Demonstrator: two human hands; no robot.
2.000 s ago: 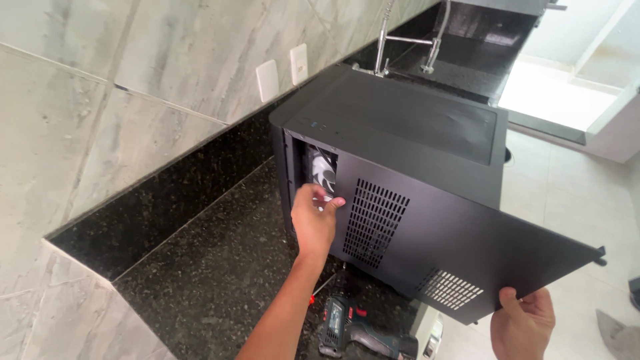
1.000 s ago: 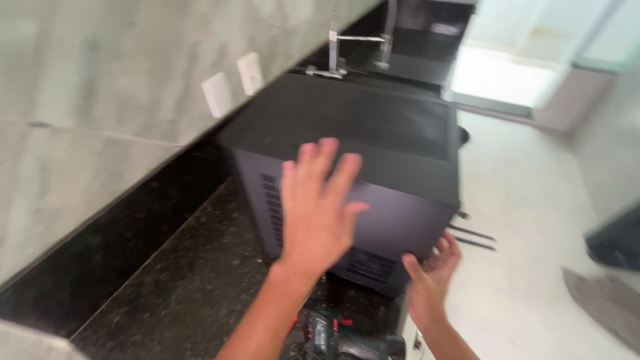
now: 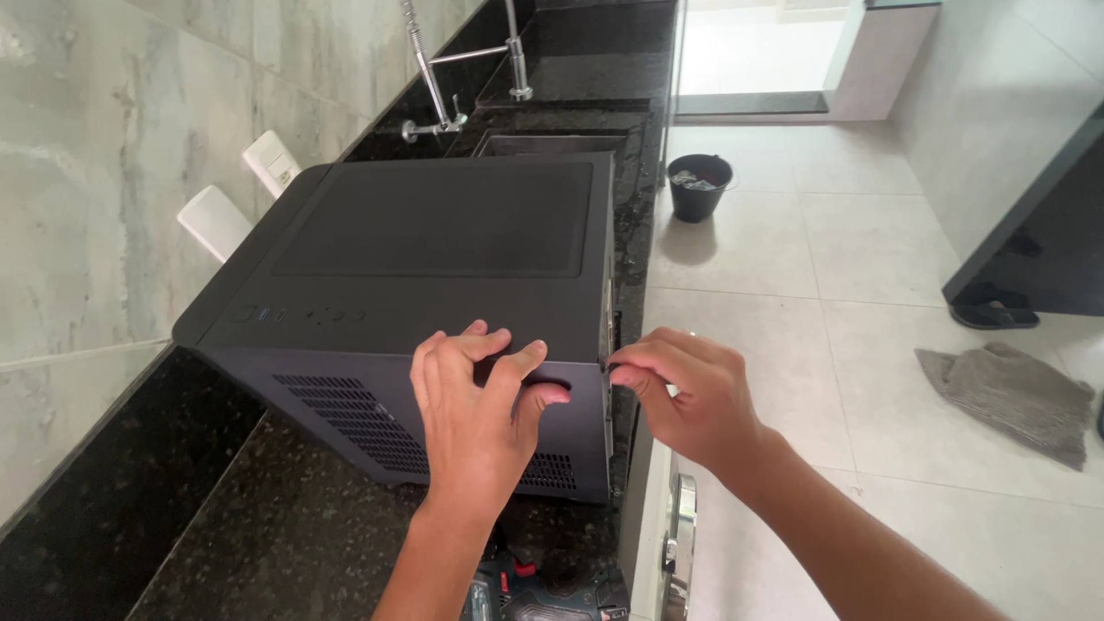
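A black computer case (image 3: 431, 216) stands on a dark granite countertop (image 3: 285, 517), its vented side panel (image 3: 345, 414) flush along the near side. My left hand (image 3: 483, 405) rests against the top edge of that panel, fingers apart and curled, holding nothing. At the case's rear top corner my right hand (image 3: 681, 388) pinches thumb and forefinger together; whatever lies between the fingertips is too small to make out. Below my left hand, a cordless drill (image 3: 552, 595) lies on the counter, partly cut off by the frame.
Behind the case are a sink (image 3: 552, 145) and a chrome spring faucet (image 3: 517, 73). White wall outlets (image 3: 272, 164) sit at the left. A black bucket (image 3: 699, 185), a grey cloth (image 3: 1013, 397) and a dark sandal (image 3: 994, 315) are on the tiled floor. An oven handle (image 3: 681, 543) juts below the counter's edge.
The side panel, swung out from the case two seconds ago, now lies against it. My right hand has let go of the panel's edge and moved to the case's rear top corner.
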